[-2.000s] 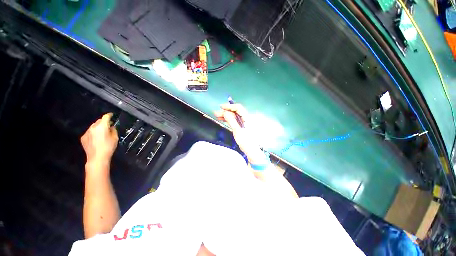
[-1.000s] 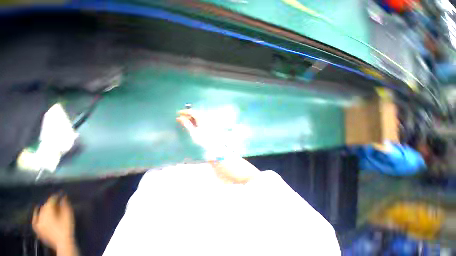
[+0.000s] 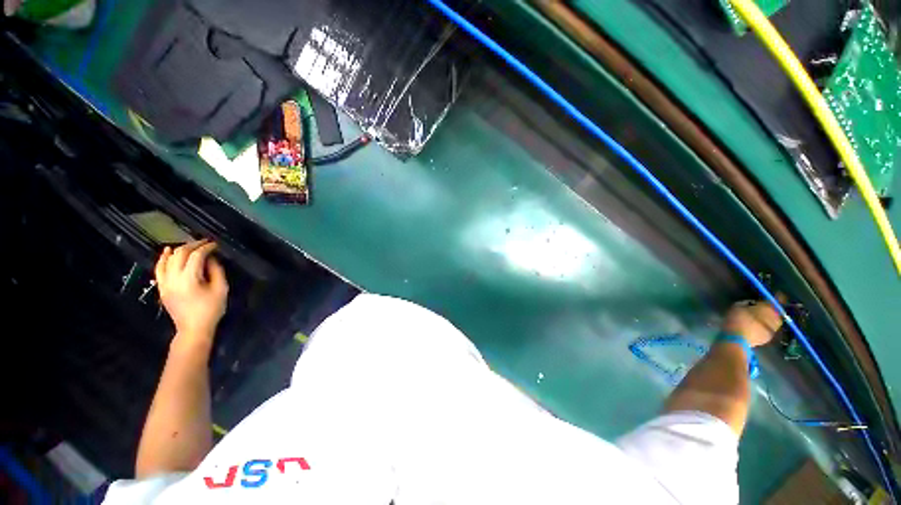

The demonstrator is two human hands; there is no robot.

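My right hand (image 3: 756, 322) reaches across to the dark line channel (image 3: 642, 232) at the right, under the blue tube (image 3: 632, 163). Its fingertips are partly hidden, and small board parts (image 3: 793, 347) lie beside it. Whether it grips anything cannot be told. A light-blue wrist strap (image 3: 736, 340) is on that wrist. My left hand (image 3: 193, 286) is at the slotted black tray (image 3: 89, 316) on the left, fingers bent down at the tray's edge. Thin boards (image 3: 143, 284) show in the tray beside it. What its fingers touch is hidden.
Dark foam sheets (image 3: 188, 74), a shiny black bag (image 3: 395, 79), a patterned phone-like item (image 3: 284, 158) and a white cloth (image 3: 230, 168) lie on the green bench (image 3: 435, 227). A yellow cable (image 3: 820, 108) and green boards (image 3: 869, 108) lie beyond the channel.
The view has swung away and back. My right hand has moved from mid-bench out to the line channel at the right; the pen-like tool no longer shows. My left hand is again over the tray.
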